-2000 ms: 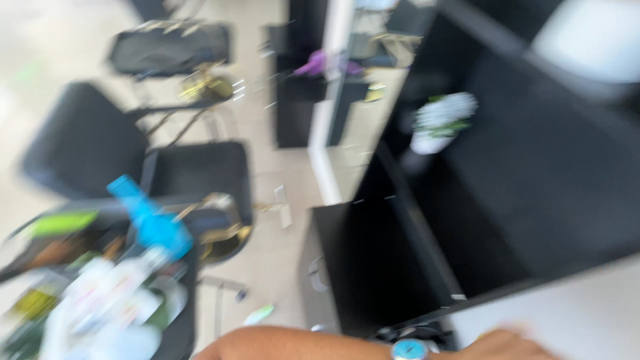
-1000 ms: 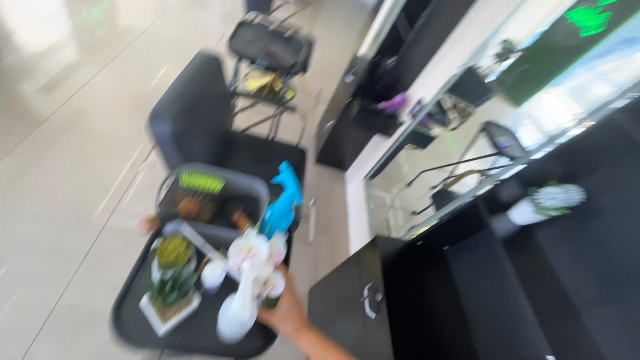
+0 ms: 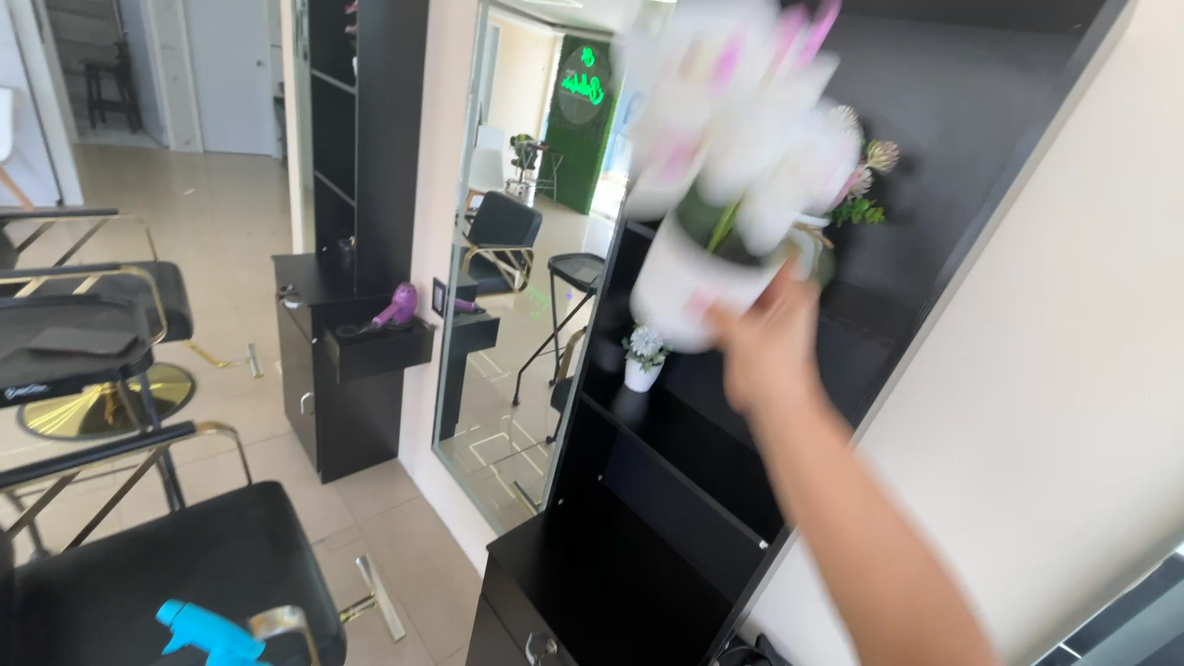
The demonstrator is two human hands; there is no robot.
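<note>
My right hand [image 3: 772, 338] grips a white pot with white and pink artificial orchids [image 3: 708, 287], raised in front of the upper part of a black shelf unit [image 3: 675, 481]. The flowers and pot are blurred by motion. Behind them, a plant with pinkish blooms [image 3: 869, 176] partly shows in the upper shelf. A small white pot with pale flowers [image 3: 643, 365] stands on a shelf lower and to the left of my hand. At the bottom left is the head of a blue spray bottle [image 3: 208, 634]. My left hand is out of view.
Black salon chairs [image 3: 176, 573] with gold-coloured arms stand on the left, near a black tray [image 3: 74, 342]. A tall wall mirror [image 3: 518, 370] adjoins the shelf unit. Beyond it, a purple hair dryer [image 3: 398, 307] lies on a black wall drawer [image 3: 379, 351]. A black cabinet [image 3: 573, 573] juts out below the shelves.
One second ago my hand was at the orchids over the trolley tray; now it holds them up before the shelf unit. The view has swung up and right.
</note>
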